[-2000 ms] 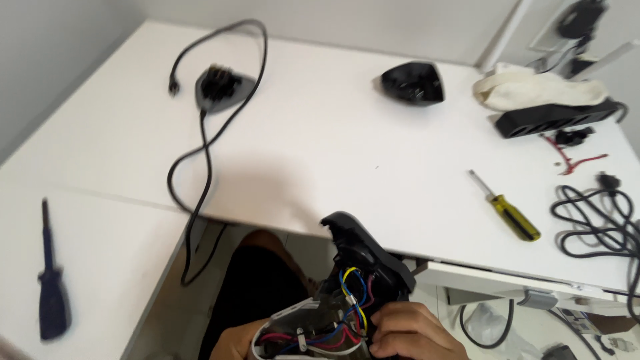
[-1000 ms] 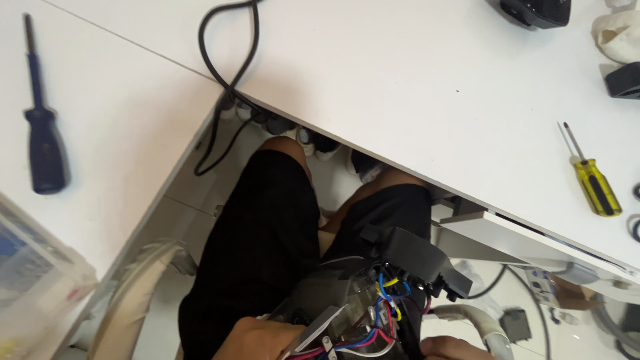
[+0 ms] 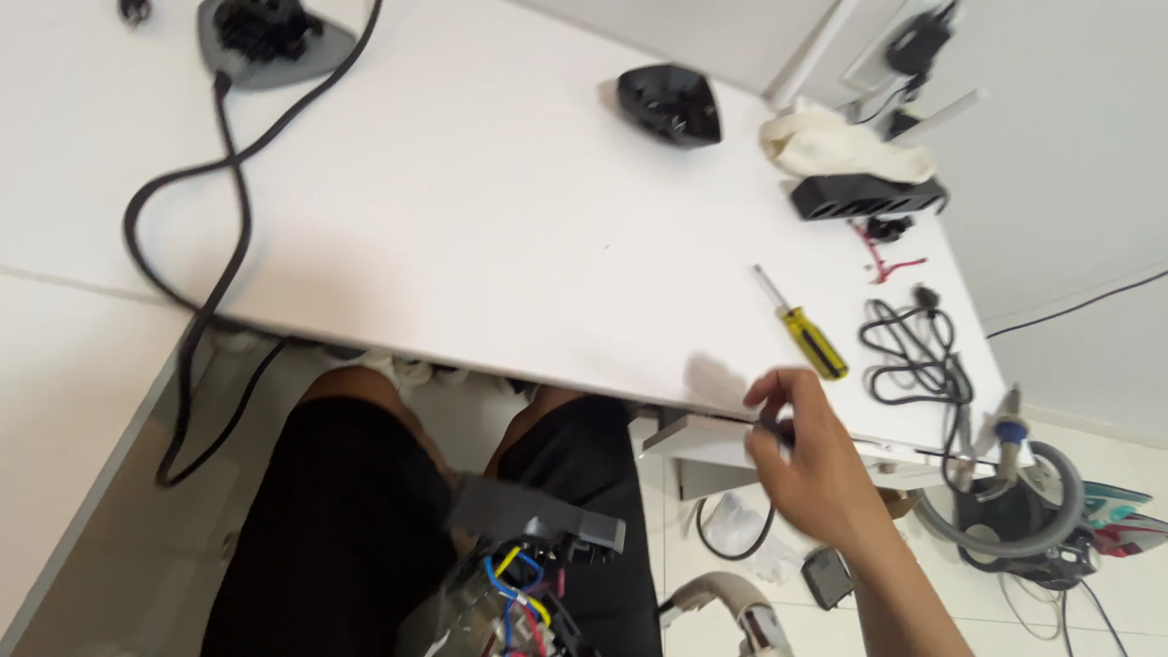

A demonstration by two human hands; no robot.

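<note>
My right hand [image 3: 808, 452] is raised over the table's front edge, fingers curled around a small dark piece that I cannot identify. Just beyond it lies a screwdriver with a yellow and black handle [image 3: 810, 342]. An opened appliance housing with blue, yellow and red wires [image 3: 520, 584] rests at my lap, at the bottom of the view, and its black plastic part [image 3: 538, 516] points up toward the table. My left hand is out of view. Farther back on the table sits a black plastic shell [image 3: 671, 105].
A grey base [image 3: 274, 46] with a black cord lies at the upper left. On the right are a black power strip [image 3: 867, 196], a white cloth [image 3: 844, 146], red wires [image 3: 881, 255] and a coiled black cable [image 3: 912, 351]. A drawer [image 3: 703, 443] juts below the table edge.
My right hand has left the wired housing and moved out to the right, over the table edge. My left hand, seen at the housing earlier, has gone out of view.
</note>
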